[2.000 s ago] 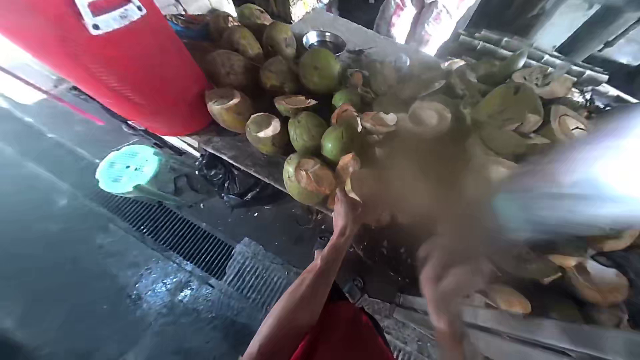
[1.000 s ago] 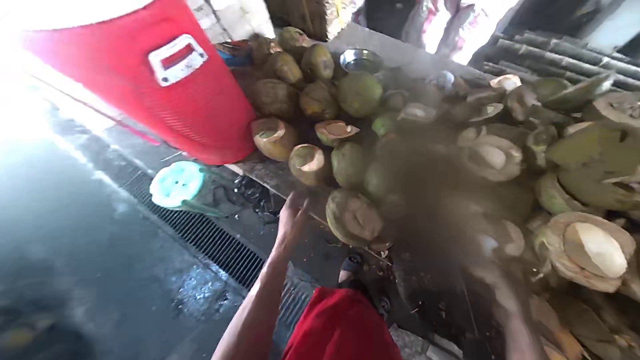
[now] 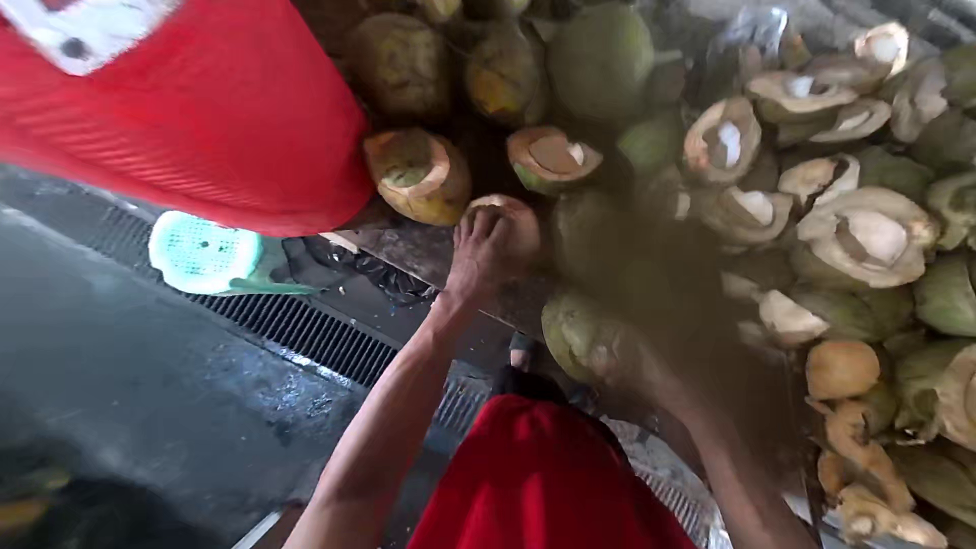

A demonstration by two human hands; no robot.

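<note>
My left hand (image 3: 482, 248) lies with its fingers over a trimmed coconut (image 3: 521, 225) near the edge of the wooden table (image 3: 427, 248). My right hand (image 3: 629, 362) is blurred, by a green coconut (image 3: 568, 332) at the front edge; whether it holds anything is hidden by a brown smear. Another trimmed coconut (image 3: 431, 179) stands just left of my left hand, and a cut coconut piece (image 3: 555, 156) with a pale inside lies behind it. Whole coconuts (image 3: 598, 61) sit farther back.
A large red container (image 3: 229, 122) stands at the left. A mint-green plastic stool (image 3: 204, 248) is on the floor beside a drain grate (image 3: 305, 328). Split coconut husks (image 3: 869, 232) are heaped on the right, with orange-brown husk pieces (image 3: 858, 435) at the near right.
My left hand has moved from beside the front coconut onto a trimmed coconut farther back. The view has shifted closer to the table and the red container.
</note>
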